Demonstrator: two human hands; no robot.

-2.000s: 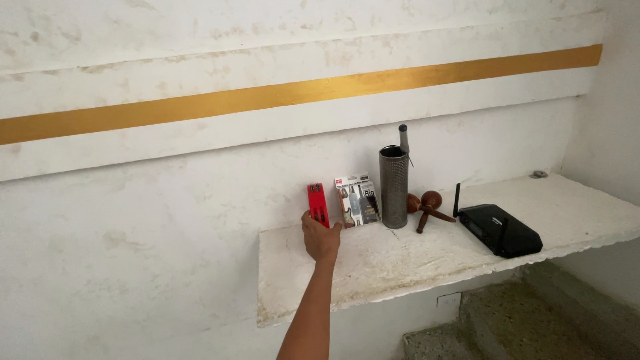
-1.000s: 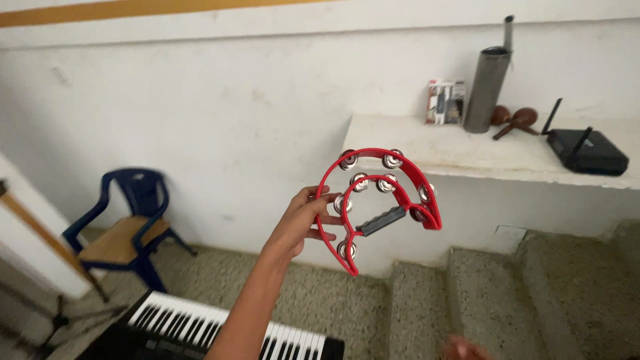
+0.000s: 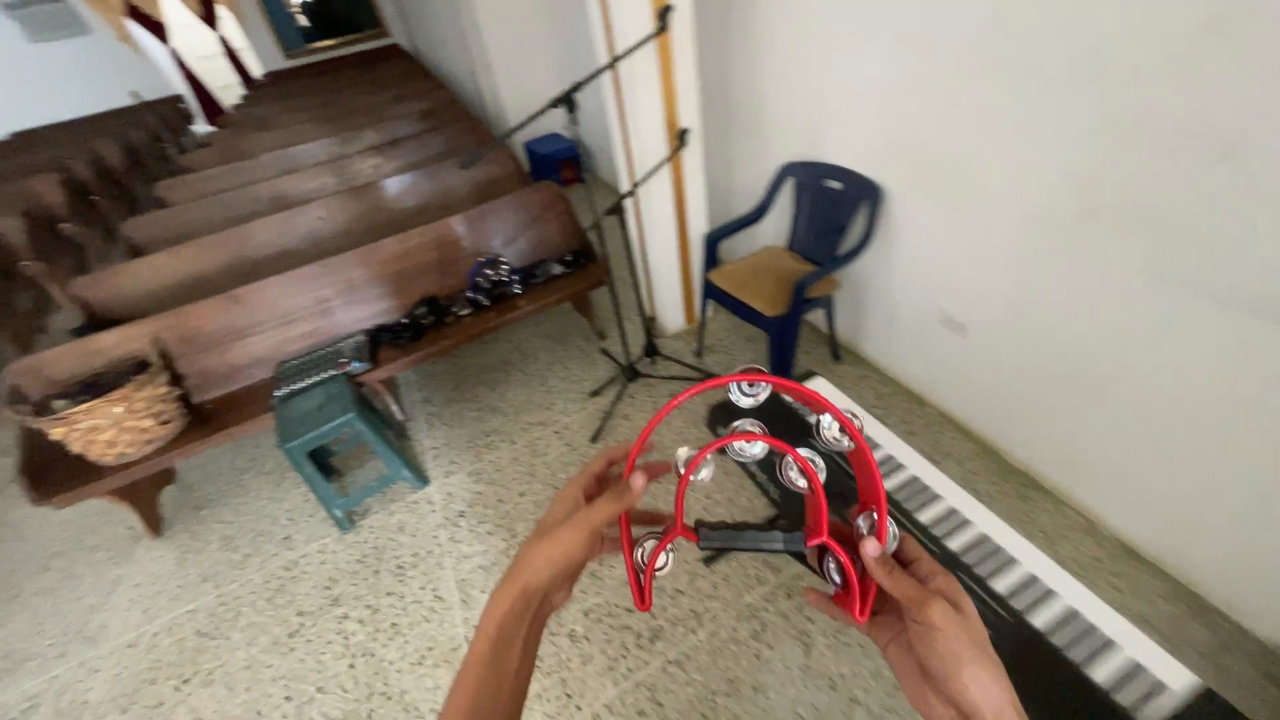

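A red half-moon tambourine [image 3: 870, 470] with silver jingles and a dark grey handle is held up in front of me, its curved side away from me. My left hand [image 3: 590, 510] grips the left side of its frame, fingers passing through the gap between the outer and inner arcs. On the right side, my right hand [image 3: 920, 600] pinches the lower corner, its thumb on the near face beside a jingle. Neither hand touches the handle. Behind the tambourine lies an electronic keyboard [image 3: 1010, 560], partly hidden by it and by my right hand.
A blue plastic chair [image 3: 835, 215] with a tan seat stands by the wall. Microphone stands [image 3: 625, 290] rise left of it. Wooden pews [image 3: 300, 290] fill the left, the nearest holding a wicker basket [image 3: 120, 415] and dark items. A green plastic stool [image 3: 345, 425] stands before it.
The tambourine was in my left hand alone; my right hand now holds it too. Two seconds ago my left hand was at a red object on the shelf. The view has swung left to the pews.
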